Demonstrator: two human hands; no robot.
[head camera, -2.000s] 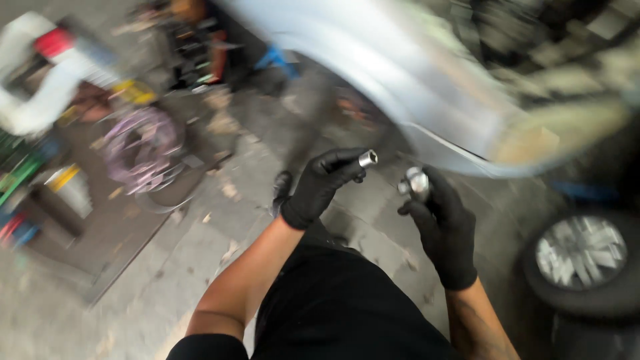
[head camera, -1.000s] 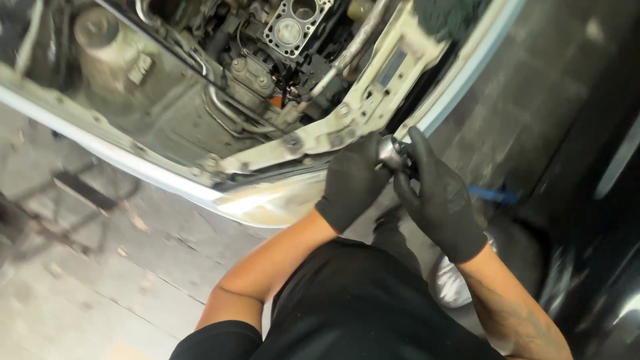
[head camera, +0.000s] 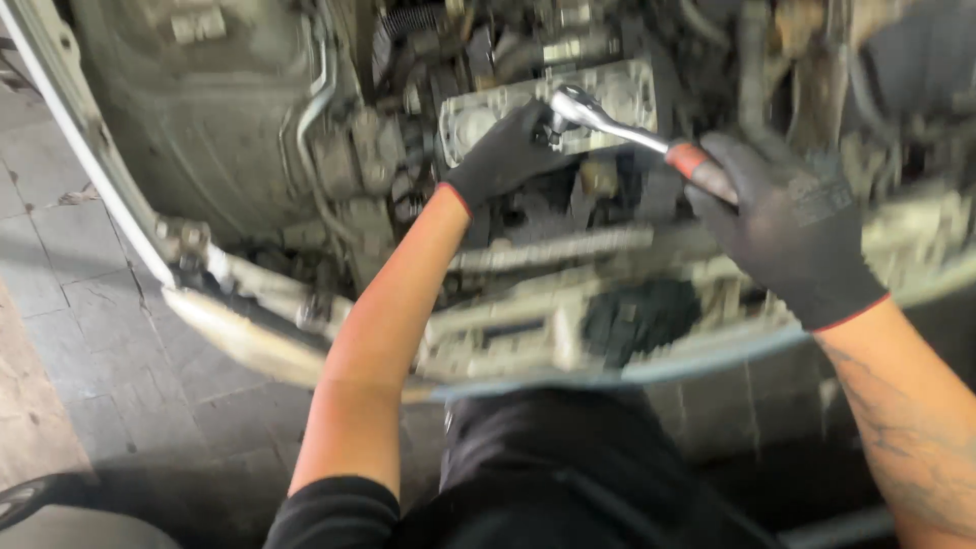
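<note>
My right hand (head camera: 785, 221), in a black glove with a red cuff edge, is closed around the red and dark handle of a ratchet wrench (head camera: 610, 126). The chrome head of the wrench lies over the exposed engine block (head camera: 625, 95), whose bores show partly. My left hand (head camera: 511, 152), gloved the same way, is at the wrench head, with its fingers by the dark piece under the head. Whether those fingers grip that piece or only touch it cannot be told, as blur and the wrench hide them.
The engine bay surrounds the block, with metal pipes (head camera: 309, 126) on the left. Nearer me runs the front crossmember (head camera: 549, 248), and a dark cloth-like item (head camera: 640, 316) lies on the front panel. The pale fender edge (head camera: 91, 145) borders the left side, above a tiled floor (head camera: 114, 343).
The view has turned from the floor and fender to the engine bay. My hands, close together one second ago, are now over the bay and farther apart, and the ratchet's handle shows.
</note>
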